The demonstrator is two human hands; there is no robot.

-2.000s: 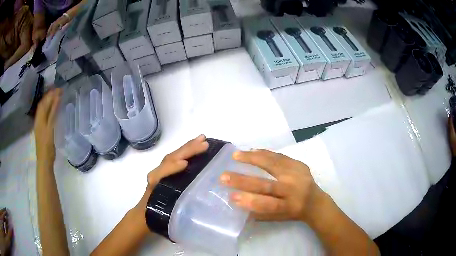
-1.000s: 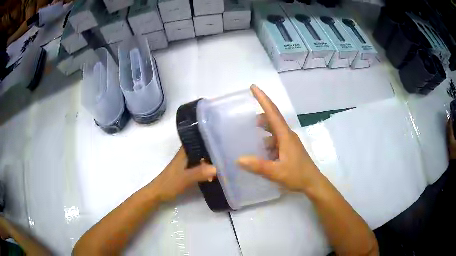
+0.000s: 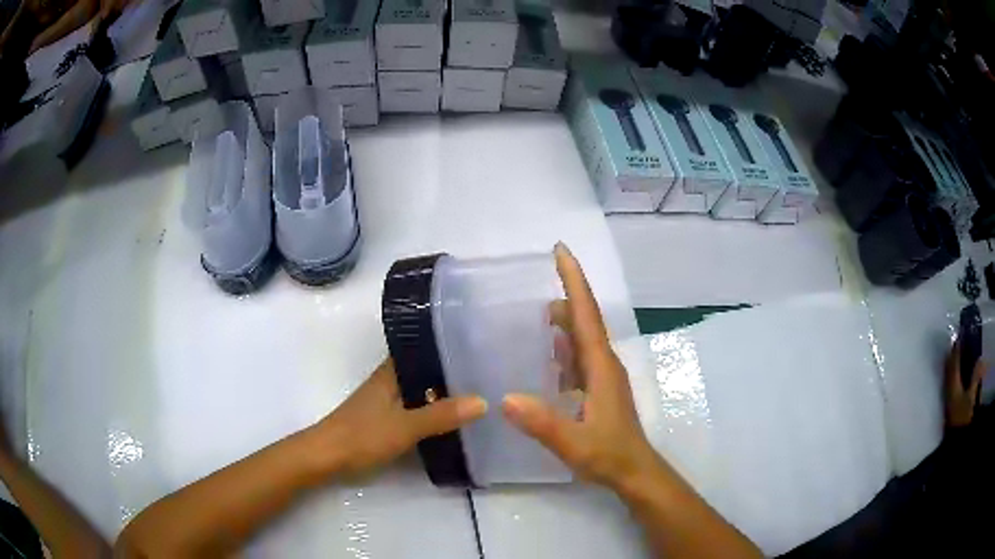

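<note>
A frosted translucent tank (image 3: 507, 339) lies sideways in front of me with a glossy black base (image 3: 412, 317) fitted on its left end. The base has a ribbed side and a small gold-coloured spot. My left hand (image 3: 409, 420) holds the base from below left, its thumb reaching over onto the tank. My right hand (image 3: 589, 404) grips the tank's right end, thumb on the near face and fingers round the open end; some fingers show blurred through the plastic. The tank's inside cannot be made out.
Two tank-and-base units (image 3: 314, 202) stand upright at the left. Grey-white boxes (image 3: 409, 55) are stacked behind them. Four pale teal boxes (image 3: 698, 153) stand at the back right, black shells (image 3: 906, 240) at the far right. Another person's hand (image 3: 962, 382) shows at the right edge, an arm at the lower left.
The unit in my hands has turned from slanted to nearly square-on, base to the left. One of the three standing units is gone from the left row, and the other person's reaching arm has withdrawn.
</note>
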